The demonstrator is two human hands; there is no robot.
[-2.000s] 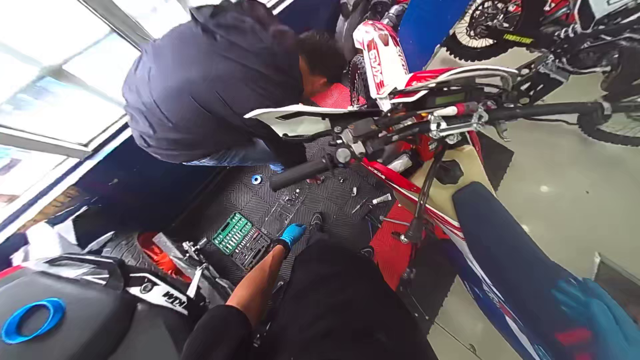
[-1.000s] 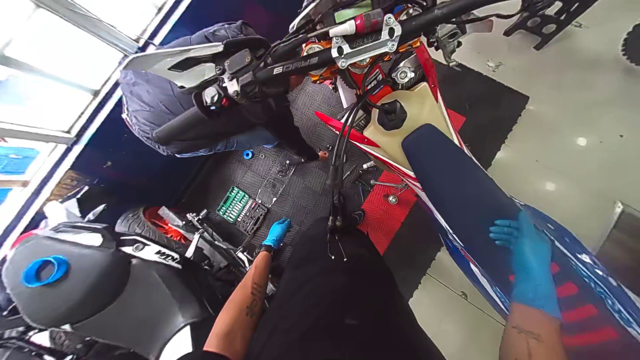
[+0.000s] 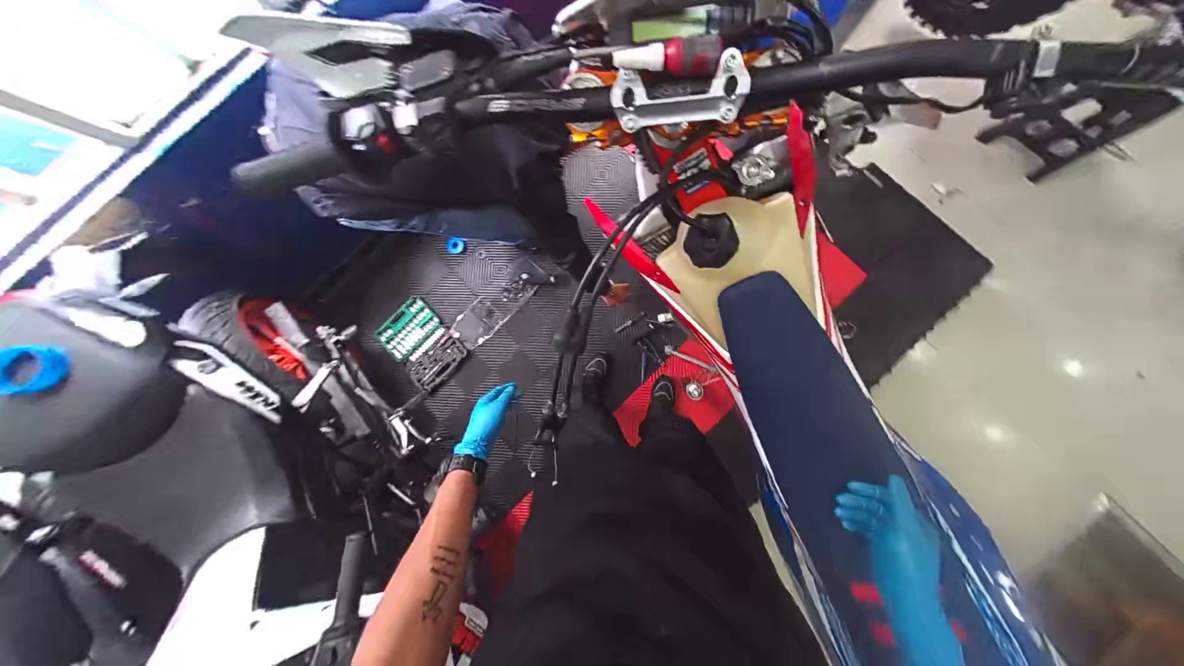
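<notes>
My left hand (image 3: 487,421), in a blue glove, hangs over the patterned floor mat, its fingers close together; whether it holds something small is unclear. On the dark blue seat (image 3: 805,398) of a dirt bike lies my right hand (image 3: 893,536), also gloved, fingers spread a little and nothing in it. Ahead of the seat are a cream fuel tank (image 3: 680,277) with a black cap (image 3: 710,240) and the black handlebar (image 3: 832,76) in its silver clamp (image 3: 680,97). Black cables (image 3: 578,314) dangle beside the tank, their bare ends near my legs.
A green socket set (image 3: 410,328) lies open on the mat, near a blue ring (image 3: 455,245). Tools rest around a red mat section (image 3: 708,393). Another motorcycle (image 3: 222,453) stands at the left. A person in dark clothing (image 3: 444,176) crouches beyond the handlebar.
The view has shifted strongly toward the bike's tank and handlebar. My right hand remains on the seat, now farther into view than two seconds ago. My left hand stays low over the mat.
</notes>
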